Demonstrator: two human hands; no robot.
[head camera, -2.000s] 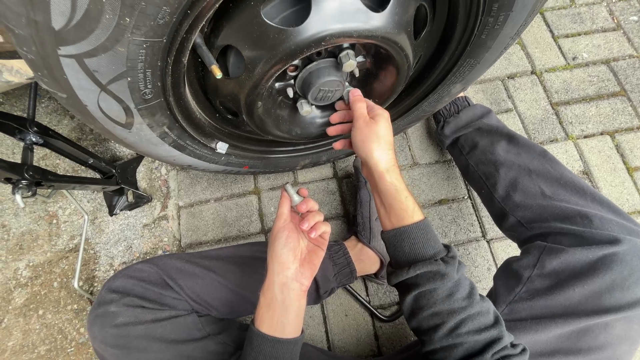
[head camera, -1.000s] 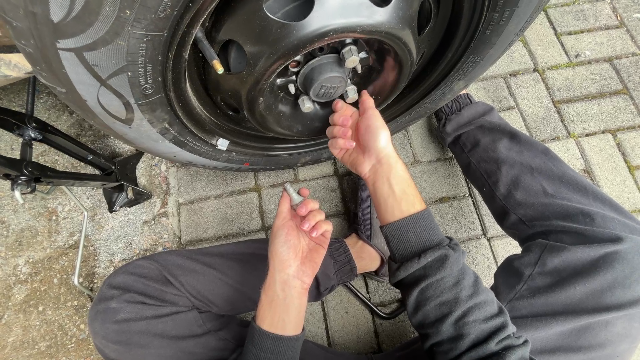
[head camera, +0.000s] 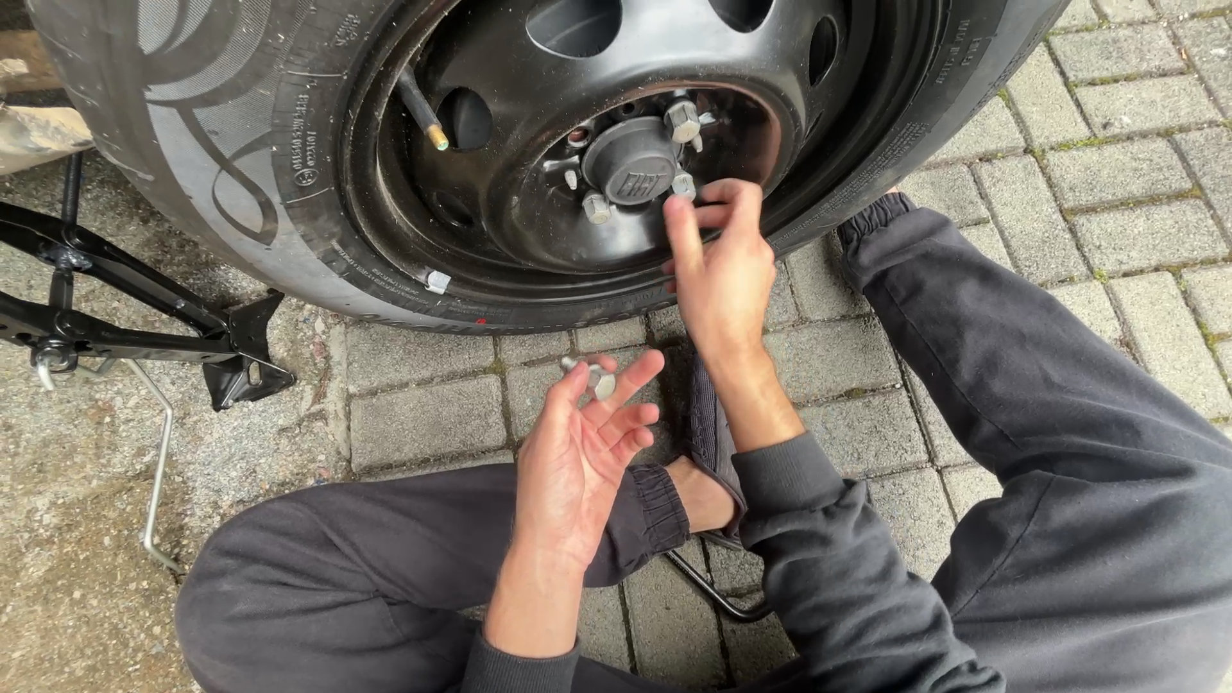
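Observation:
A black steel car wheel (head camera: 616, 58) with its rubber tire (head camera: 221, 125) stands before me. Around the Fiat-marked hub cap (head camera: 630, 162) sit three wheel bolts: one at the upper right (head camera: 682, 120), one at the lower left (head camera: 597, 207) and one at the lower right (head camera: 683, 185). My right hand (head camera: 722, 269) has its thumb and bent fingers at the lower right bolt; whether they grip it is hard to tell. Palm up below the tire, my left hand (head camera: 582, 452) holds a loose wheel bolt (head camera: 601, 380) between thumb and fingers.
A black scissor jack (head camera: 125, 332) stands at the left with a bent metal crank rod (head camera: 159, 462) beside it. A dark bent bar (head camera: 717, 587) lies on the paving stones (head camera: 423, 414) under my crossed leg. My legs flank the hands.
My right hand dropped slightly away from the lower right bolt, then came back up to it. My left hand has turned its bolt and spread its fingers.

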